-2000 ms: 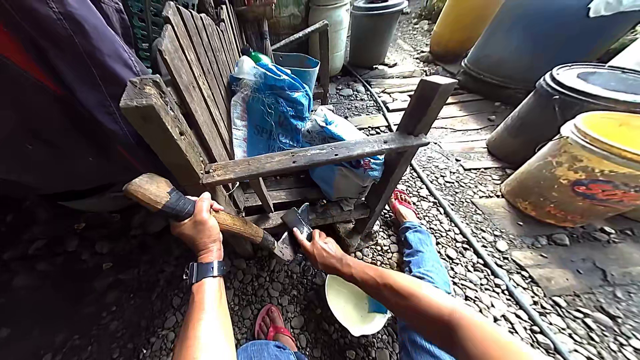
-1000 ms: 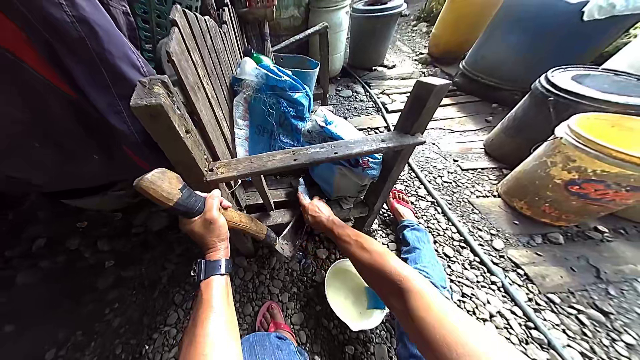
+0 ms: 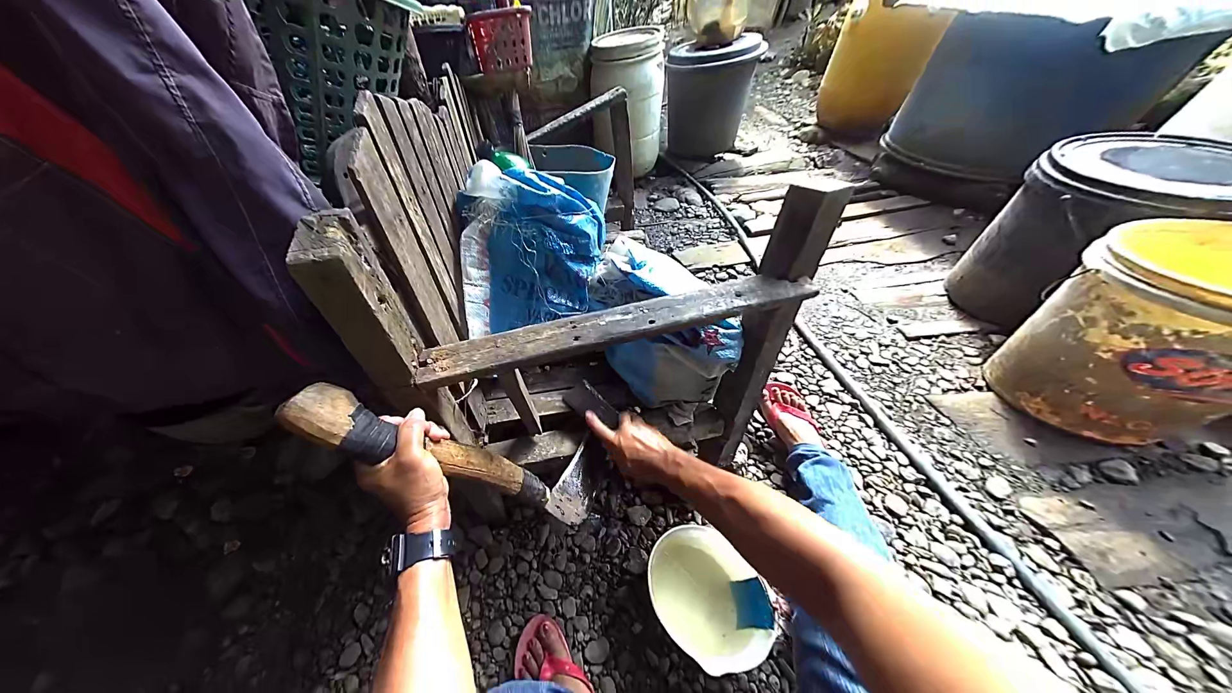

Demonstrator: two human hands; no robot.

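Observation:
My left hand [image 3: 409,467] is closed around the wooden handle [image 3: 481,470] of a bladed tool, whose rounded butt end has dark tape wrapped beside it. The tool's metal blade [image 3: 573,491] points down toward the gravel in front of the bench's lower rail. Between the fingers of my right hand [image 3: 632,445] is a dark flat block [image 3: 589,402], probably a sharpening stone, held just above the blade; whether they touch cannot be told. A white basin [image 3: 707,558] with liquid and a blue piece [image 3: 752,603] inside stands on the gravel below my right forearm.
A weathered wooden bench [image 3: 616,327] holding blue sacks [image 3: 544,250] stands directly ahead. Dark cloth [image 3: 154,241] hangs at the left. A hose [image 3: 895,433] crosses the gravel on the right, near a paint-stained bucket [image 3: 1107,337] and a dark lidded bucket [image 3: 1039,231].
The dark block in my right hand has shifted and changed its tilt near the blade. My left hand keeps its hold on the handle.

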